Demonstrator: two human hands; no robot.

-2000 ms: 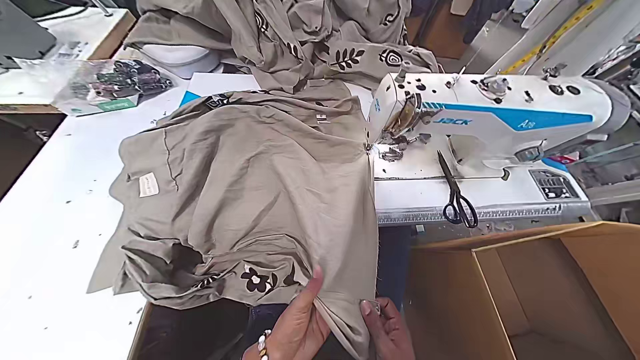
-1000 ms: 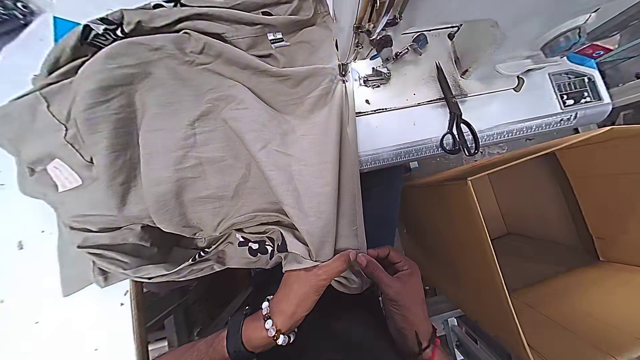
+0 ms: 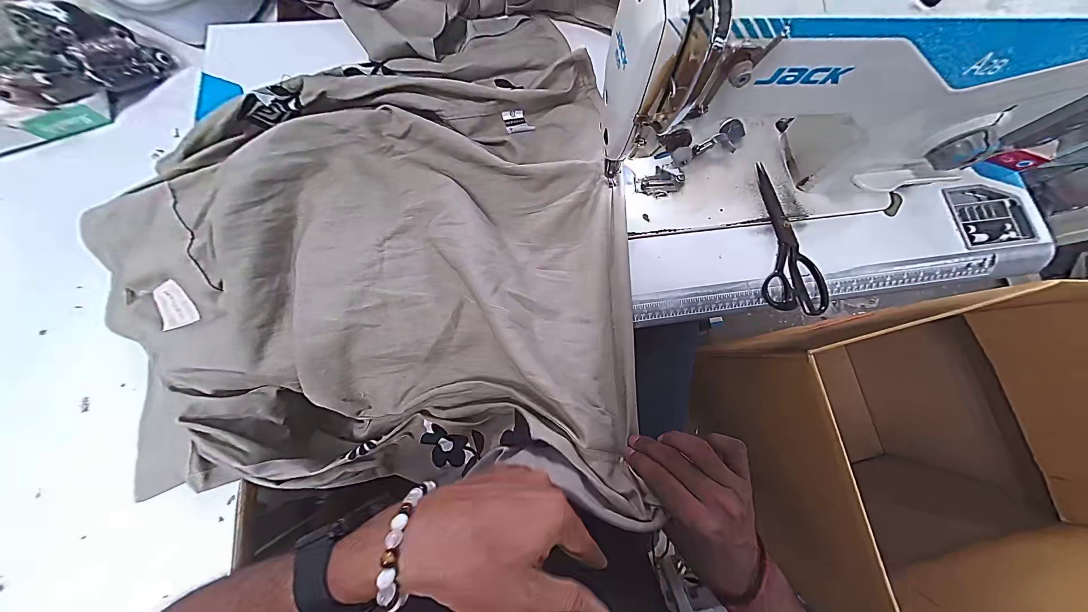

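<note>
A beige garment (image 3: pixel 382 255) with black printed motifs lies spread over the white table, its right edge running up to the needle of a sewing machine (image 3: pixel 816 76). My left hand (image 3: pixel 493 544), wearing a bead bracelet and a dark wristband, is at the garment's lower edge near the flower print; its fingertips are partly hidden, so its hold cannot be told. My right hand (image 3: pixel 701 501) pinches the garment's lower right corner at the hem. Black-handled scissors (image 3: pixel 790 255) rest on the machine bed, right of the needle.
An open cardboard box (image 3: pixel 765 425) stands at the lower right, beside my right hand. A clear plastic bag with dark items (image 3: pixel 85 59) lies at the upper left of the white table (image 3: pixel 59 365). More beige cloth (image 3: pixel 408 25) is bunched behind the garment.
My left hand has moved left from the hem corner, where it was beside my right hand. My right hand stays at the corner. The view has shifted somewhat.
</note>
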